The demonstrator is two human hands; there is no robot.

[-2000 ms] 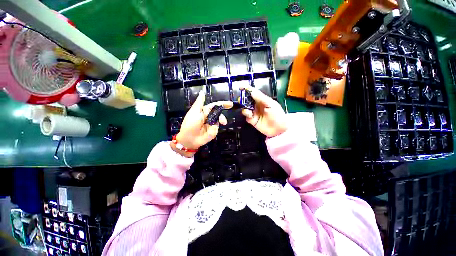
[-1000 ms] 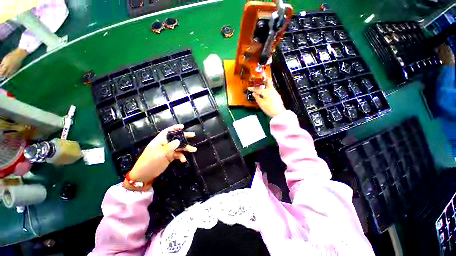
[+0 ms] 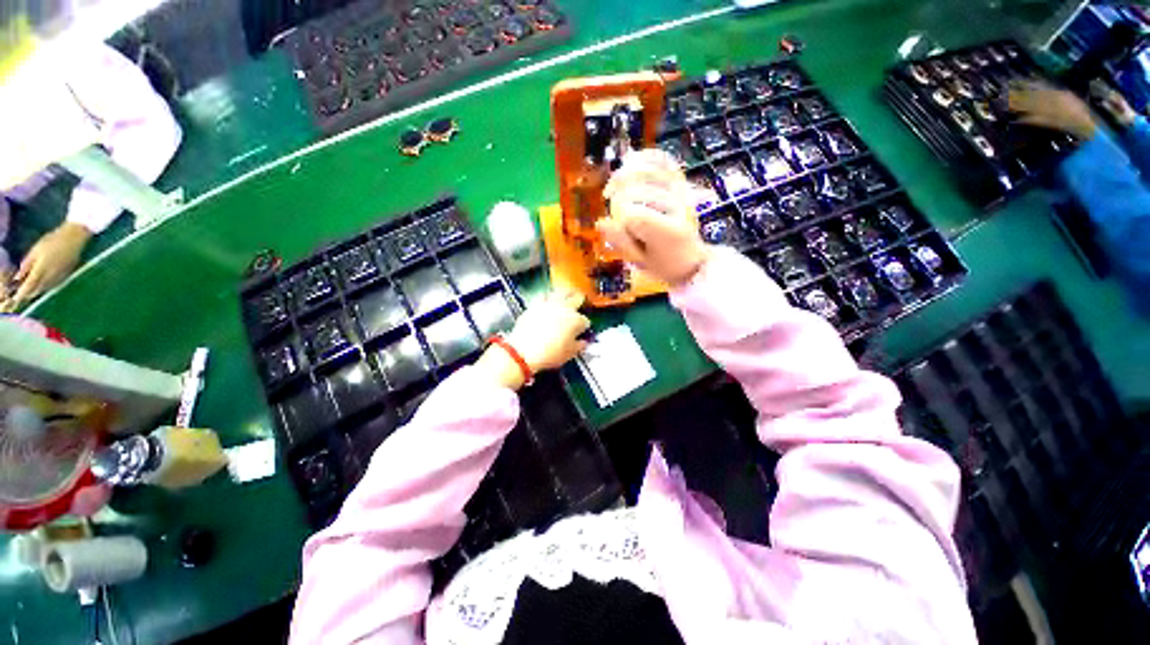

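The orange toggle press (image 3: 608,107) stands upright on its orange base, beyond the front tray. A small black module (image 3: 610,280) sits in the fixture at the base. My right hand (image 3: 652,217) is closed in front of the press frame, around the lever, whose grip is hidden by the fingers. My left hand (image 3: 552,330) is low beside the base's front left corner, palm down. A dark piece, apparently another module, shows at its fingertips, mostly hidden. The black blister tray (image 3: 464,311) lies partly under my left forearm, with modules in some pockets.
A small white bottle (image 3: 512,236) stands left of the press, a white square (image 3: 617,367) in front. Stacked filled trays (image 3: 807,189) are to the right, an empty tray (image 3: 1009,378) lower right. Yellowish bottle (image 3: 189,456) and fan (image 3: 38,454) are left. Other people's hands show at both sides.
My right hand has moved up from the fixture to the lever. My left hand has moved right, from over the tray to beside the press base. The view has shifted slightly.
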